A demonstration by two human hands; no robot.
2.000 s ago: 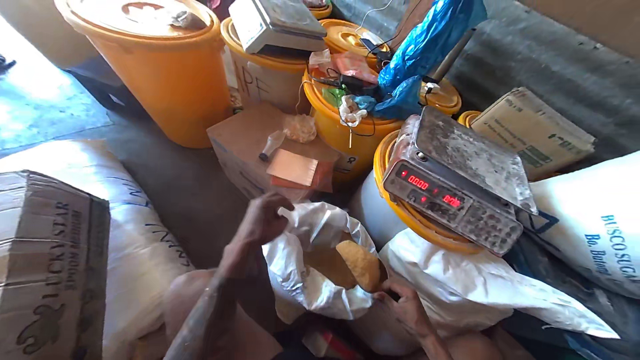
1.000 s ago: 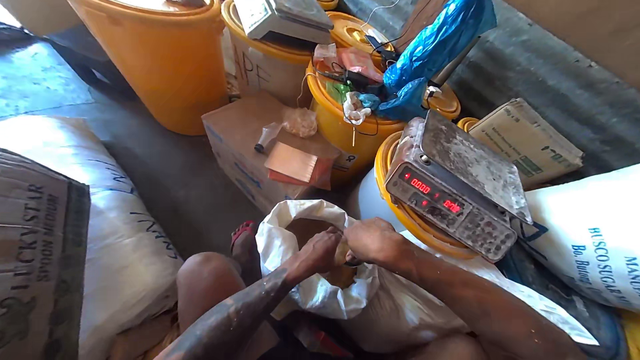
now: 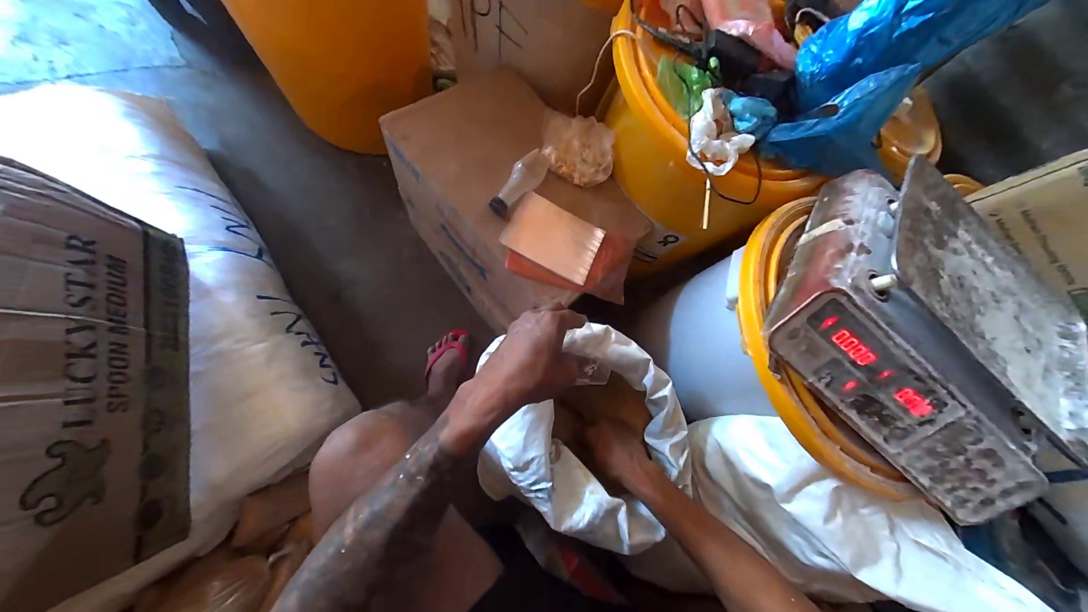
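A white woven sack (image 3: 667,387) stands with its rim rolled down, and brown loose material (image 3: 625,404) shows inside. Over the sack's far left rim, my left hand (image 3: 544,344) is closed on a small clear plastic bag (image 3: 592,371). My right hand (image 3: 614,446) reaches down inside the sack against the brown material; its fingers are partly hidden, so its grip cannot be told. Beyond the sack, a stack of small orange-pink plastic bags (image 3: 557,238) lies on a cardboard box (image 3: 450,136), beside a small clear bottle (image 3: 520,177) and a clear bag of pale pieces (image 3: 580,149).
A digital scale (image 3: 884,408) with red lit digits rests on a yellow-lidded bucket (image 3: 705,336) at the right. Yellow buckets (image 3: 646,161) stand behind, one holding a blue plastic bag (image 3: 884,59). At the left are a full white sack (image 3: 246,357) and a printed carton (image 3: 85,365).
My hands were together over the sack a second ago; now they are apart, the right one down inside it. The filled bag of brown material seen two seconds ago is out of sight. The view has moved closer.
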